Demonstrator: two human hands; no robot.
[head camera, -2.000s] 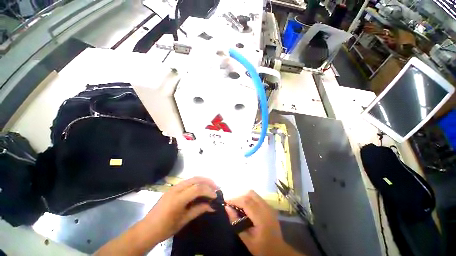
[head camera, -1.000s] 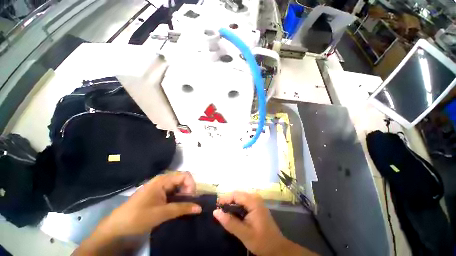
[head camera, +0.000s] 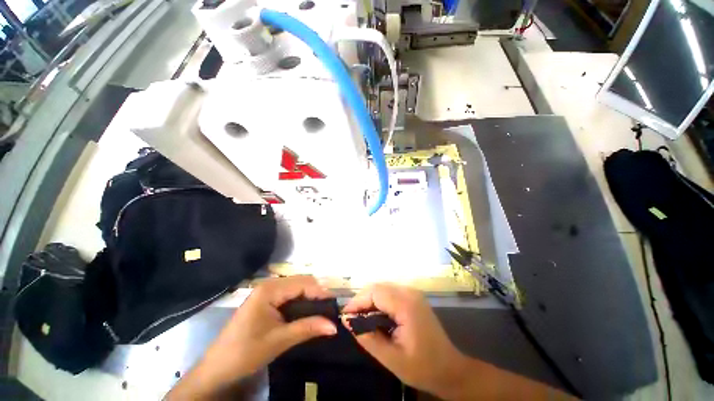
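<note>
A black bag panel with a small yellow patch at its lower edge hangs below both hands at the bottom centre, cut off by the picture's edge. My left hand pinches the panel's top edge between thumb and fingers. My right hand, close beside it, pinches a narrow black strap or tab end at the same edge. The hands are just in front of the yellow-taped template plate. The white machine head stands behind the plate. My fingers partly hide the strap.
Black bag pieces lie at left. Thread snips lie on the plate's right edge. A blue air hose curves down the head. A dark grey plate, a control screen and a hanging black piece are at right.
The view has tilted down and leaned in, so the head looms larger and the template plate shows more. The hands have come closer together on the panel, and its yellow patch now shows.
</note>
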